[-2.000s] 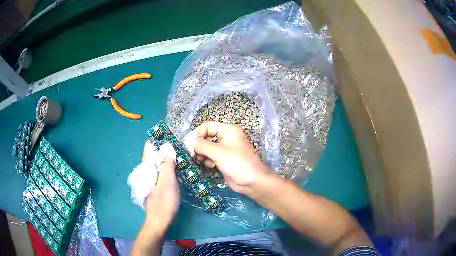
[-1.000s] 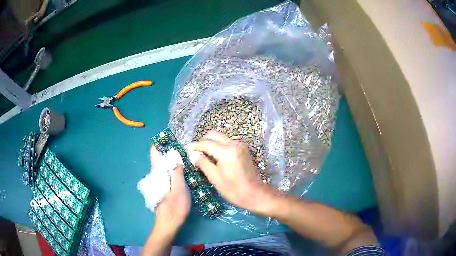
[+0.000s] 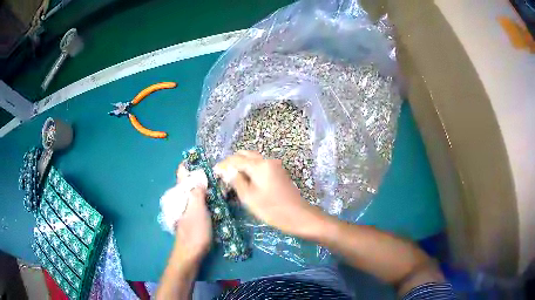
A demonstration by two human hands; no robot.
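A PCB strip [image 3: 220, 212] with silver and dark parts lies in my left hand [image 3: 193, 218], tilted from upper left to lower right. My left hand grips it near its upper half, with a white wad [image 3: 173, 206] in the palm. My right hand [image 3: 264, 186] is at the strip's right side, its white-covered fingertips pinched close to the board. Whether a component is between them cannot be told. The open clear plastic bag [image 3: 324, 132] lies behind and right of my hands, with many small metal components [image 3: 280, 130] heaped in its opening.
Orange-handled cutters [image 3: 142, 110] lie open beyond my left hand. PCB panels [image 3: 65, 228] are stacked at left on bubble wrap [image 3: 110, 272], with a tape roll [image 3: 57, 133] and other PCB strips [image 3: 29, 179] behind. A cardboard carton [image 3: 451, 117] stands along the right. A pale edge strip [image 3: 141, 62] crosses behind.
The PCB strip has turned steeper, its lower end moving left. My right hand stays beside it, fingertips shifted slightly. The camera view has shifted a little.
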